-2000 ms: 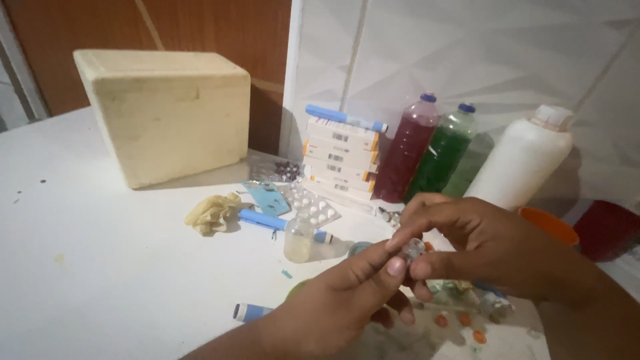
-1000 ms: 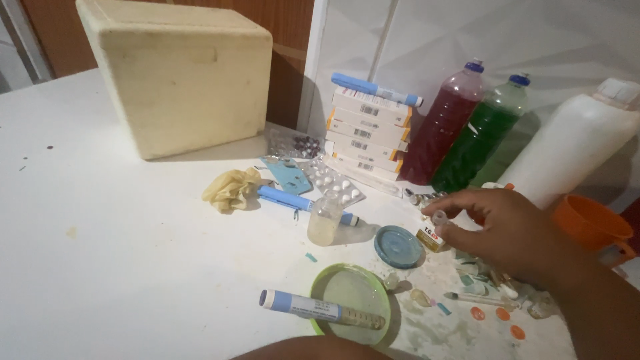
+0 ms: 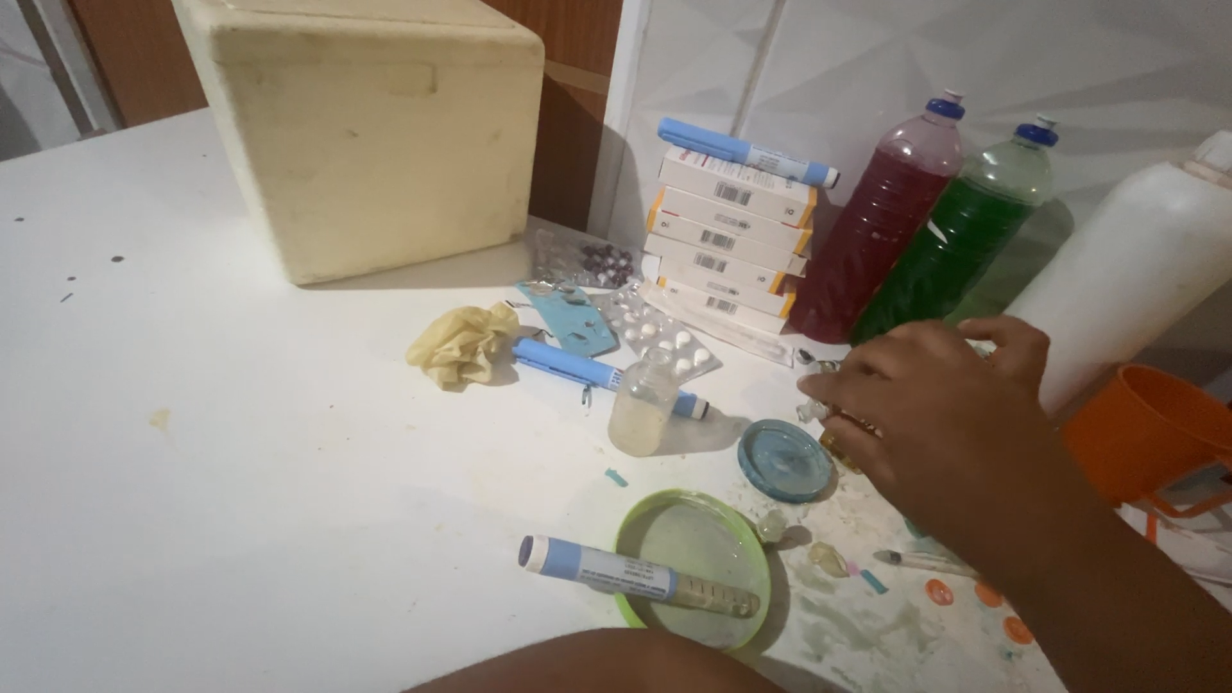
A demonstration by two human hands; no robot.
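Observation:
My right hand [image 3: 924, 414] reaches in from the right, palm down, with curled fingers over several small glass vials [image 3: 813, 411]. Its fingertips are hidden, so a hold cannot be told. To the left of it lies a round blue lid [image 3: 785, 462]. A clear glass bottle [image 3: 642, 404] with cloudy contents stands beside a capped blue injector pen [image 3: 568, 364]. Nearer, an uncapped pen with a graduated cartridge [image 3: 616, 575] rests across a green-rimmed dish [image 3: 762, 549]. Only part of my left arm [image 3: 597, 664] shows at the bottom edge; my left hand is out of view.
A foam box [image 3: 385, 144] stands back left. A crumpled yellowish glove [image 3: 462, 345] and blister packs [image 3: 664, 337] lie before stacked cartons [image 3: 736, 192] topped by another pen. Red [image 3: 881, 212] and green [image 3: 962, 221] bottles, a white bottle [image 3: 1116, 260] and an orange mug [image 3: 1145, 423] stand right.
Two seconds ago both hands held a small clear object together. A second ago my right hand held a small labelled vial; now it is lower over the vials, fingertips hidden. My left hand has left view.

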